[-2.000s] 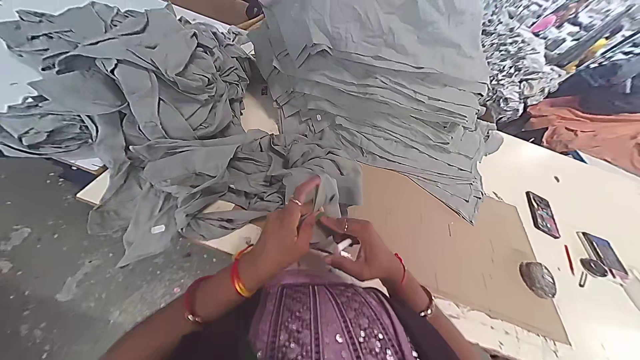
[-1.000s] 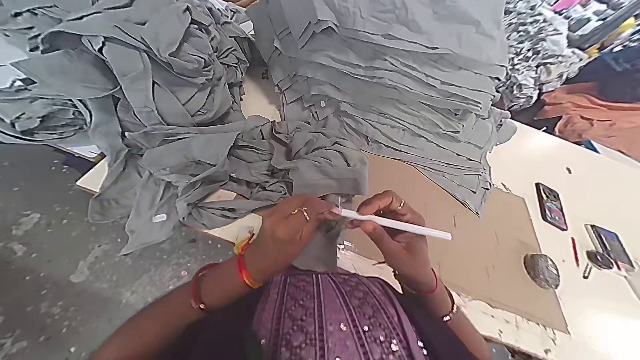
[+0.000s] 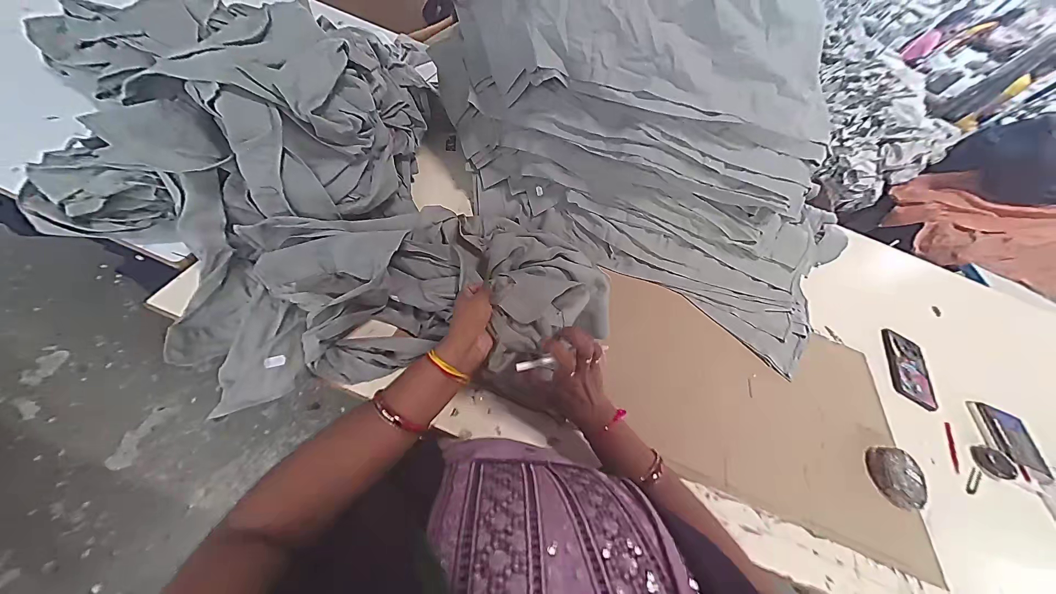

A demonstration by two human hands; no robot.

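Observation:
My left hand grips the bunched edge of a grey fabric piece at the near edge of the table. Close by on the right, my right hand holds a slim white pen-like tool between its fingers, blurred, beside the same fabric. A tangled heap of grey cloth lies at the left, partly hanging over the table edge, with a small white sticker on one piece. Behind my hands rises a layered stack of flat grey fabric pieces.
A brown cardboard sheet lies on the cream table. To the right are a phone, a second phone-like device, a red pen, a round dark item and a shiny wrapped lump. Orange cloth lies beyond.
My left hand has moved up and away from the white tool onto the bunched fabric. The tool, pointing out to the right a second ago, now shows left of my right hand's fingers.

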